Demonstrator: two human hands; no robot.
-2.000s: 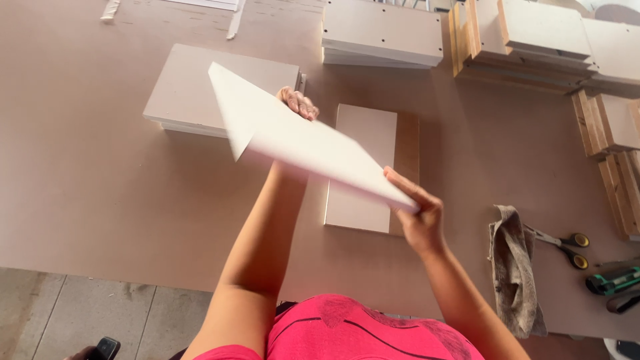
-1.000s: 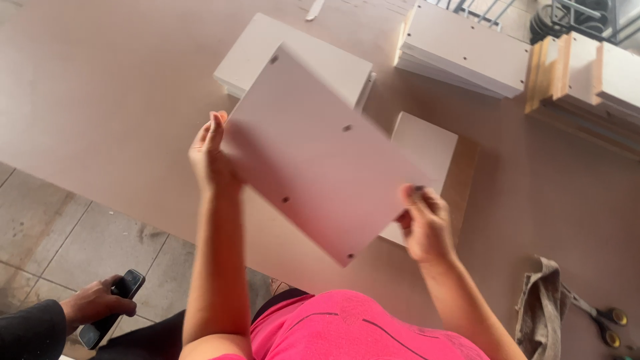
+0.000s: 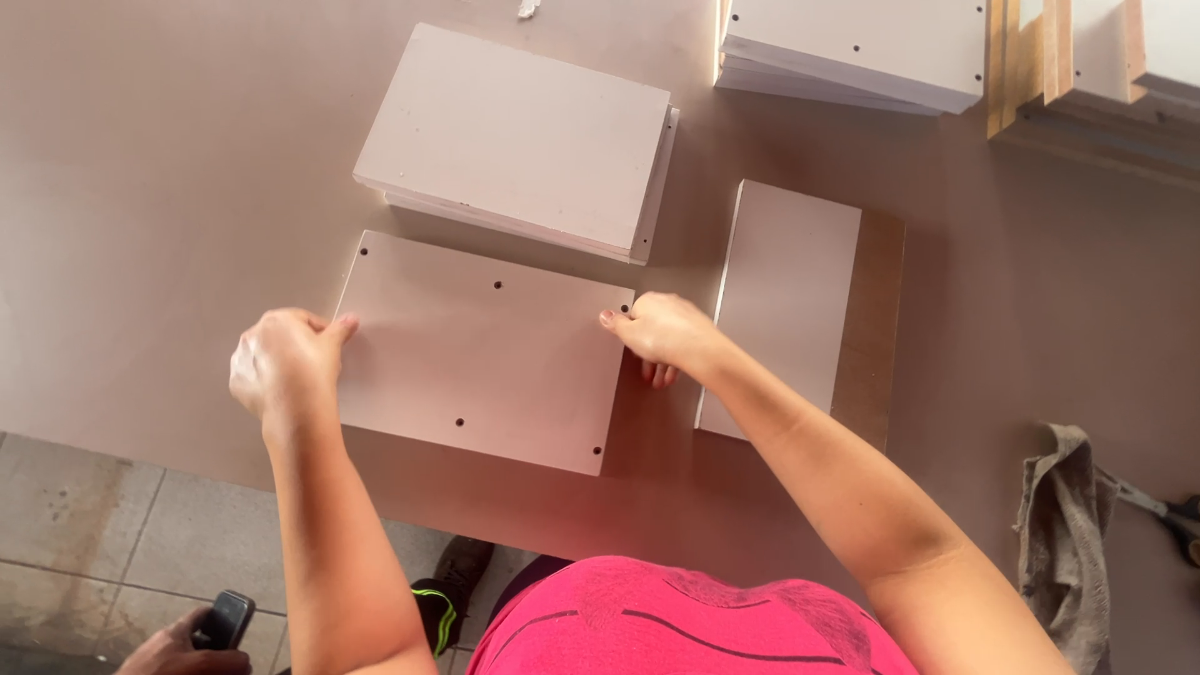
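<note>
A flat white panel with several drilled holes (image 3: 478, 356) is level, low over or on the brown work table (image 3: 206, 234); whether it touches cannot be told. My left hand (image 3: 289, 361) grips its left edge, thumb on top. At its right edge, my right hand (image 3: 670, 330) pinches the panel near a corner hole, the other fingers below the edge. Just beyond lies a stack of white panels (image 3: 525, 141). To the right of my right hand rests a white panel (image 3: 792, 300) beside a brown strip (image 3: 870, 328), partly hidden by my forearm.
Drilled white panels (image 3: 853, 42) and wood-edged boards (image 3: 1087, 56) are stacked at the back right. A crumpled cloth (image 3: 1064, 544) and scissors (image 3: 1167, 511) lie at the right. Beyond the table's near edge, a co-worker's hand (image 3: 187, 647) holds a black device (image 3: 225, 619).
The panel, tilted in both hands before, is now lowered and level in front of the stack. Its drilled face, seen one second ago, is still up. The view has shifted closer.
</note>
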